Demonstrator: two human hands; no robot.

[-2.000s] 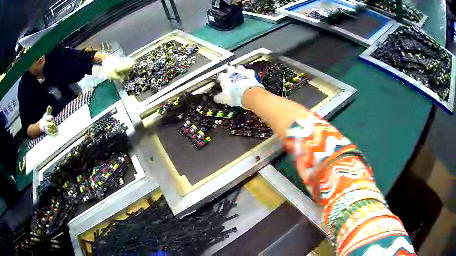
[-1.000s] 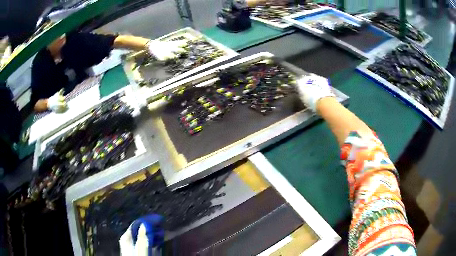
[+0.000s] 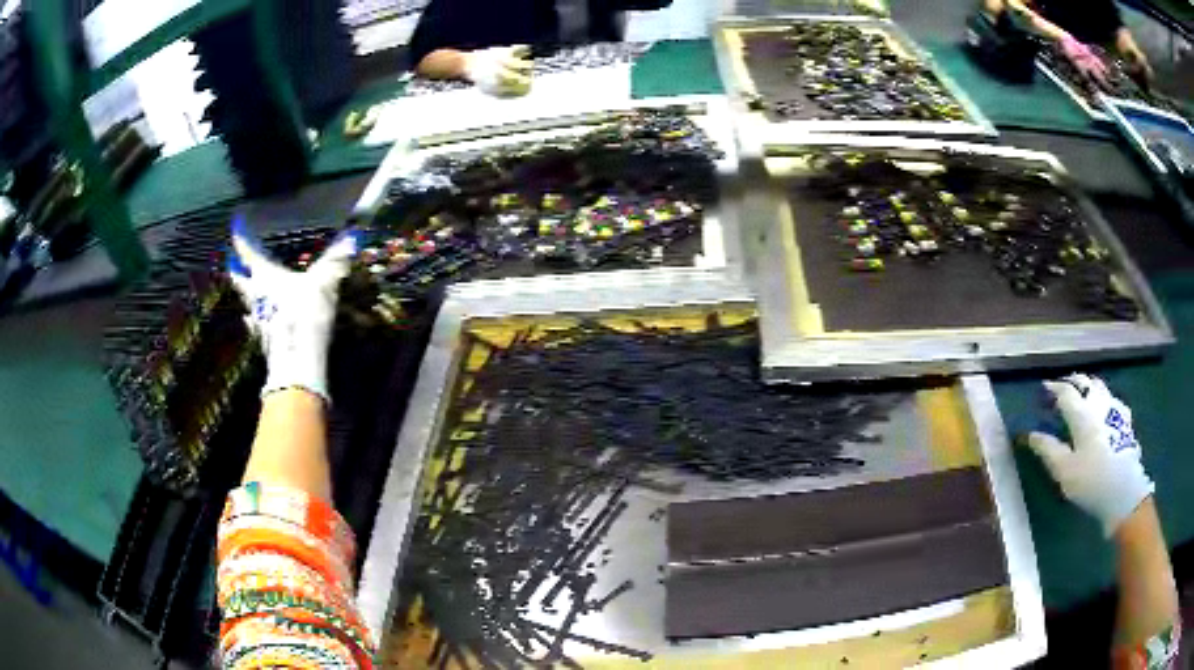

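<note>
My left hand (image 3: pixel 291 308), in a white glove with blue fingertips, is at the left with thumb and fingers spread and nothing held. It is over the dark rack (image 3: pixel 197 373) of PCB panels with coloured parts. My right hand (image 3: pixel 1097 442), gloved, is at the right beside the near tray, fingers apart and empty. The near frame tray (image 3: pixel 1019 524) holds heaped black edge strips (image 3: pixel 629 393) and a dark pad (image 3: pixel 838 550) with a lengthwise seam.
The finished-board tray (image 3: pixel 962 351) holds small boards (image 3: pixel 904 229). Another framed tray (image 3: pixel 589 288) of populated boards (image 3: pixel 589 223) lies beyond the near tray. A further board tray (image 3: pixel 864 79) is at the back. Gloved workers sit opposite. Green posts (image 3: pixel 98 170) stand at left.
The view has swung left. My left hand has come into full view over the rack. My right hand has moved from the finished-board tray to beside the near tray.
</note>
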